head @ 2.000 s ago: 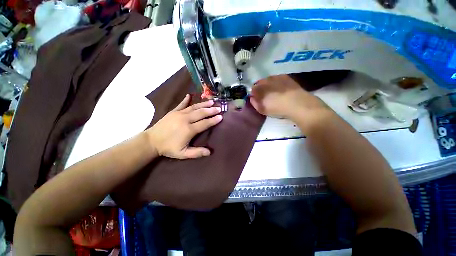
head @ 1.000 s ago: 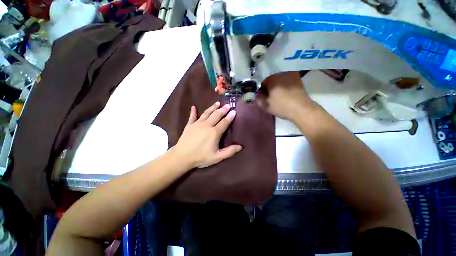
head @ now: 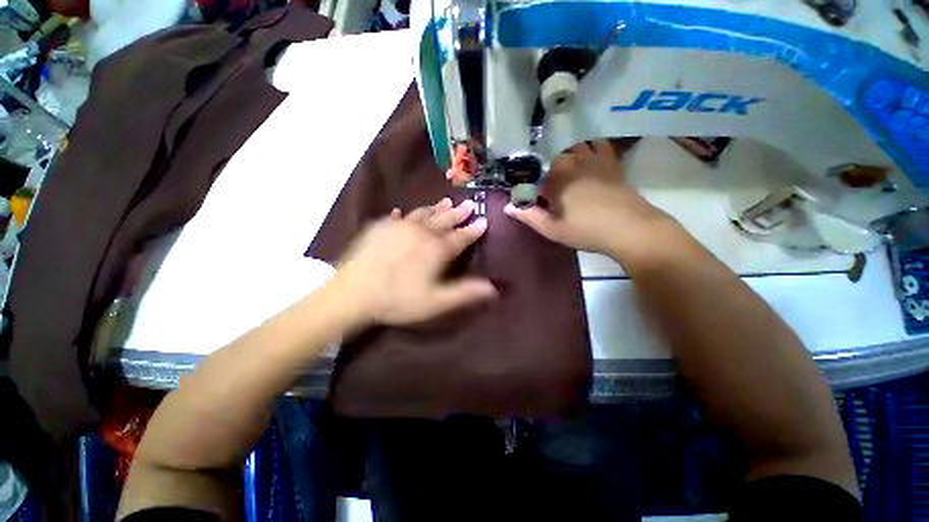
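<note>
A dark brown garment panel (head: pixel 463 352) lies under the needle area of the white and blue sewing machine (head: pixel 693 66) and hangs over the table's front edge. The small metal presser foot (head: pixel 481 202) rests on it. My left hand (head: pixel 407 267), slightly blurred, lies on the panel left of the foot, fingertips beside it, fingers somewhat spread. My right hand (head: pixel 586 202) is on the panel's right side beside the foot, thumb towards it, other fingers partly behind the machine head. Whether it pinches the cloth is hidden. An orange-red tuft (head: pixel 463 162) hangs near the needle.
Long dark brown cloth pieces (head: pixel 132 153) drape over the table's left side. A measuring tape (head: pixel 632 377) runs along the front edge. A pale clip-like attachment (head: pixel 769 210) and a thin rod lie on the right. Blue baskets (head: pixel 886 438) stand below.
The panel has turned so its lower part hangs straighter below the foot. My right thumb has come out towards the foot. My left hand has stayed on the cloth. The view has shifted slightly.
</note>
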